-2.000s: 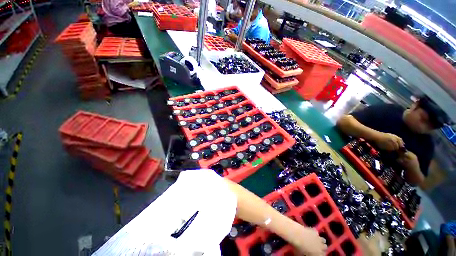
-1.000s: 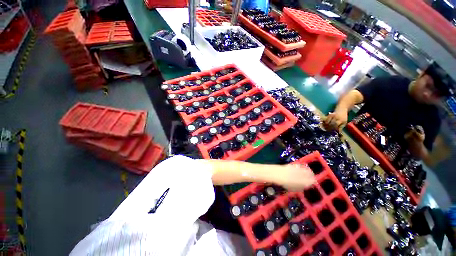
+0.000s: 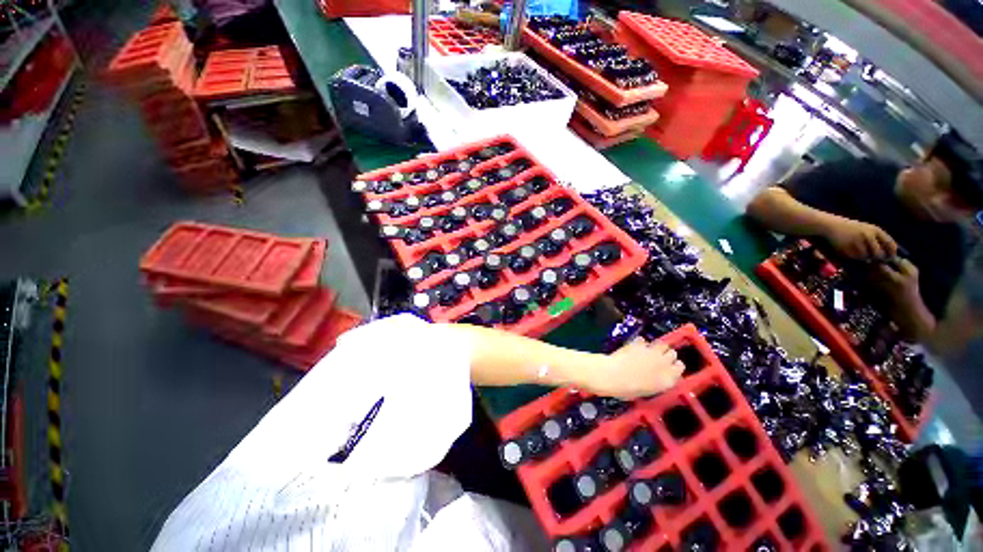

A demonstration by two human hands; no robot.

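Note:
My left hand (image 3: 638, 370), bare, below a short white sleeve, is over the upper part of the near red-orange pocket tray (image 3: 653, 415). Its fingers curl downward; whether they hold anything is hidden. Black units with round grey end caps (image 3: 589, 485) sit in the tray's left pockets; several pockets on the right show bare and dark. My right hand is out of the picture. A heap of loose glossy black parts (image 3: 792, 394) lies along the tray's right side.
A filled pocket tray (image 3: 631, 259) with a green tag lies beyond. Behind it are a tape dispenser (image 3: 372, 105) and a white box (image 3: 431, 81) of black parts. Red trays (image 3: 221, 257) are stacked at left. A dark-clothed person (image 3: 862, 205) works opposite at a shallow bin (image 3: 922, 426).
My left hand moved up from low over the near tray to its upper edge, then slightly left. The near tray shows higher in view. The person opposite reached to the heap and now has both hands together.

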